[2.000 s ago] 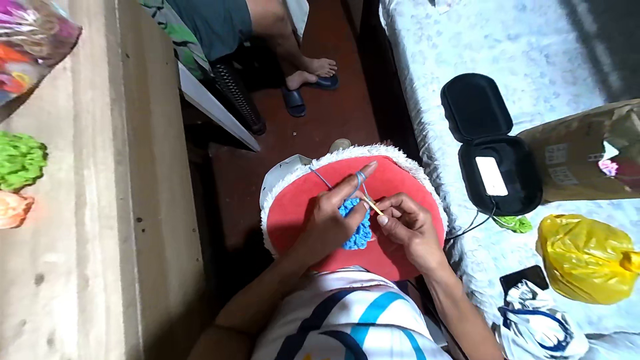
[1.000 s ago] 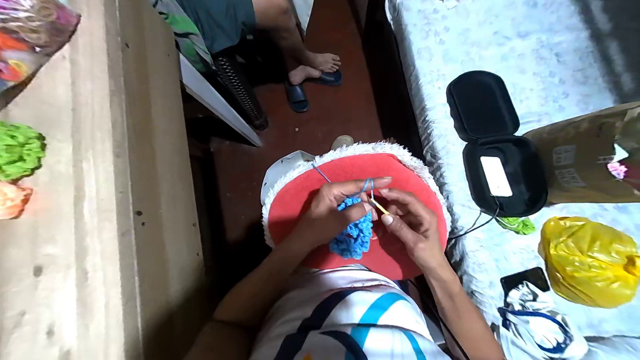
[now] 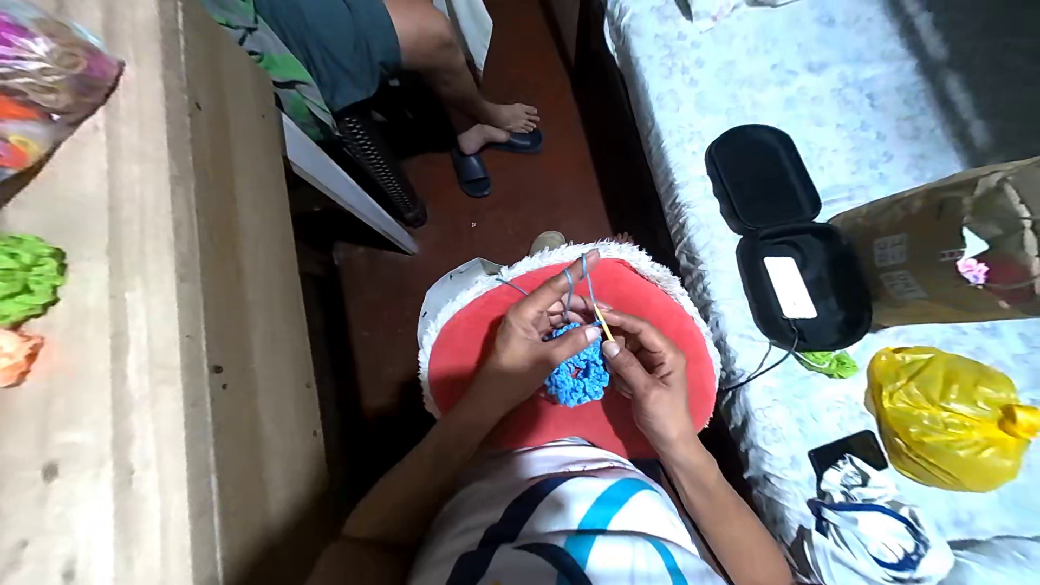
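Above a red cushion with a fluffy white edge (image 3: 463, 357), my left hand (image 3: 524, 337) pinches the top of a blue crocheted piece (image 3: 578, 378). Blue yarn (image 3: 591, 280) loops around its raised index finger and runs down to the work. My right hand (image 3: 654, 370) grips a crochet hook with a yellow shaft (image 3: 604, 321), whose tip is at the yarn by the piece's upper edge. The piece is ruffled, with a small gap near its middle. Some fingers of both hands are hidden behind the work.
Left, a wooden surface (image 3: 138, 341) bears green and orange crocheted pieces and a plastic bag of yarn. Another person's legs (image 3: 443, 65) are ahead. On the bed (image 3: 674, 97) at right lie an open black case (image 3: 853, 296), a brown paper bag (image 3: 918, 236), a yellow plastic bag (image 3: 946, 418) and a phone (image 3: 849, 455).
My left index finger now points further up, with the yarn stretched from it to the work. The hook has tilted steeper in my right hand, and the blue piece hangs a little differently.
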